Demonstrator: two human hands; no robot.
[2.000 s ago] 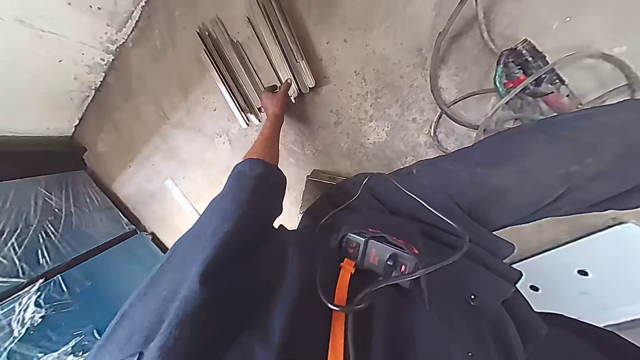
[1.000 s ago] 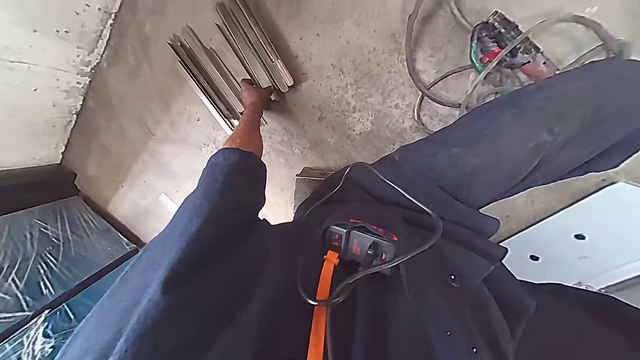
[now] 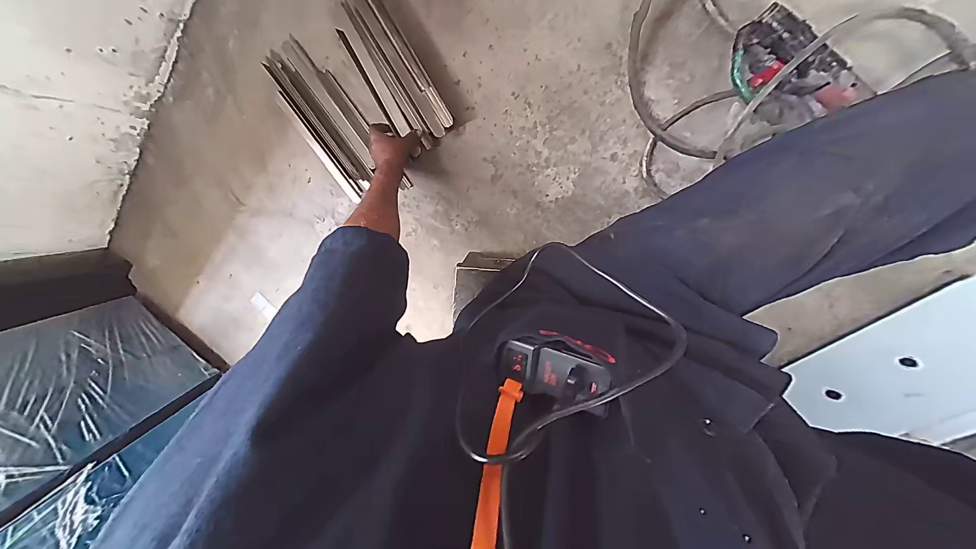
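Note:
My left hand [image 3: 394, 146] reaches down to the floor at the upper left of the view, in a dark blue sleeve. It lies at the near ends of long, thin metal strips, touching the right-hand bundle [image 3: 396, 72]. Its fingers are partly hidden, so whether they grip a strip cannot be told. A second bundle of similar strips [image 3: 316, 114] lies just left of the hand, roughly parallel to the first. My right hand is out of view.
On the concrete floor at upper right lies a dirty tool or device [image 3: 793, 72] with looped hose or cable [image 3: 637, 91]. Plastic-wrapped panels [image 3: 91, 381] are at lower left, a white panel with holes [image 3: 877, 374] at right. A corded device [image 3: 557, 374] with an orange strap hangs at my front.
My left hand has stayed near the strips' near ends; its extended finger, seen two seconds ago, no longer points out. The view has shifted slightly.

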